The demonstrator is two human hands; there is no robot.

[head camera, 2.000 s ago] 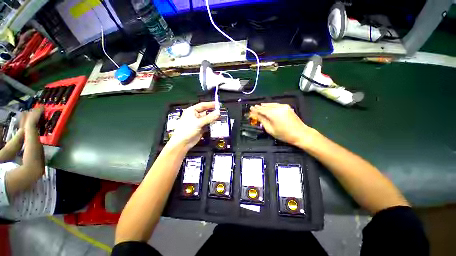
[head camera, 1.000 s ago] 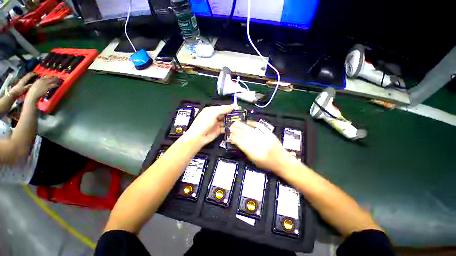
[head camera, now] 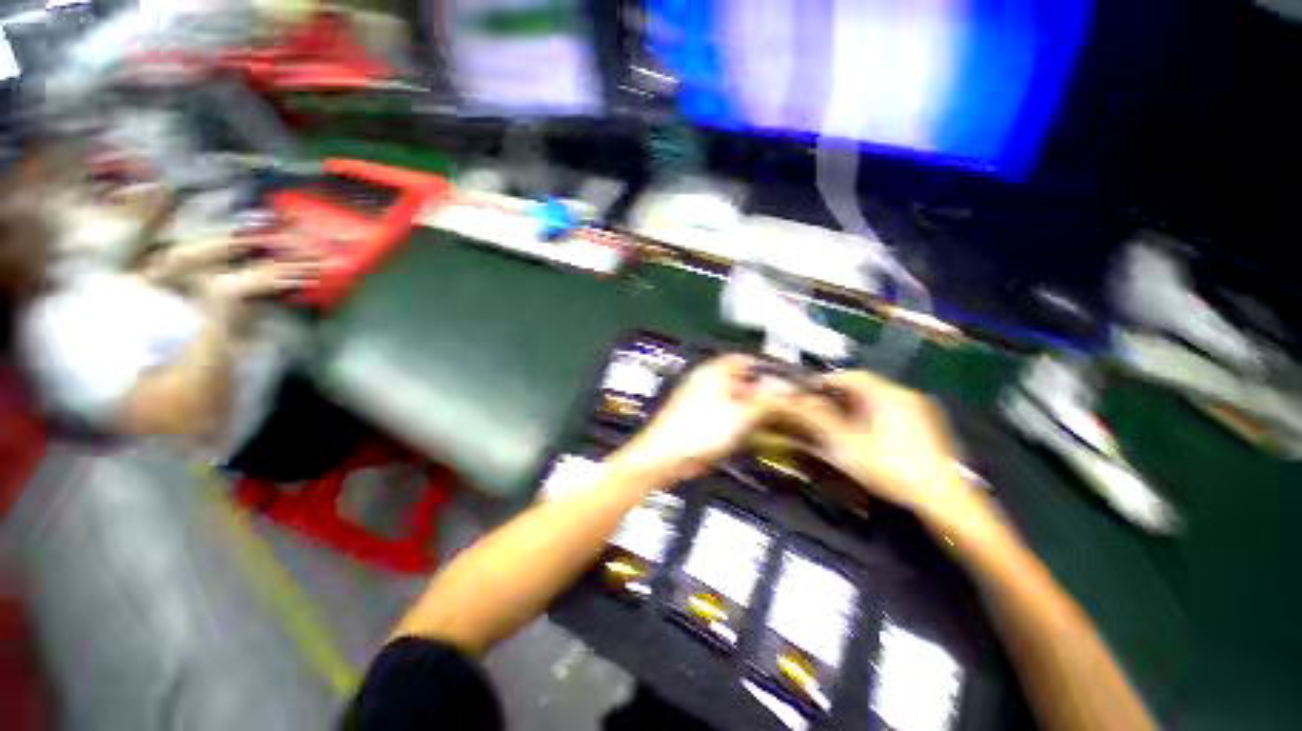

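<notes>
The view is motion-blurred. My left hand and my right hand meet over the back of the black device tray, their fingers around a dark device that they mostly hide. The white cable hangs down in front of the monitor and loops beside a scanner behind my hands. A labelled device lies in the tray's back left pocket. Several devices with white labels and gold spots, such as one device, lie in the front row.
White barcode scanners lie behind my hands and to the right; another stands at the far right. Behind are a bright monitor and a blue puck. A person sits at left by a red tray.
The view has swung left and up, so the bench appears shifted right and down. My right hand has come from the tray's right pockets to meet my left hand at the device.
</notes>
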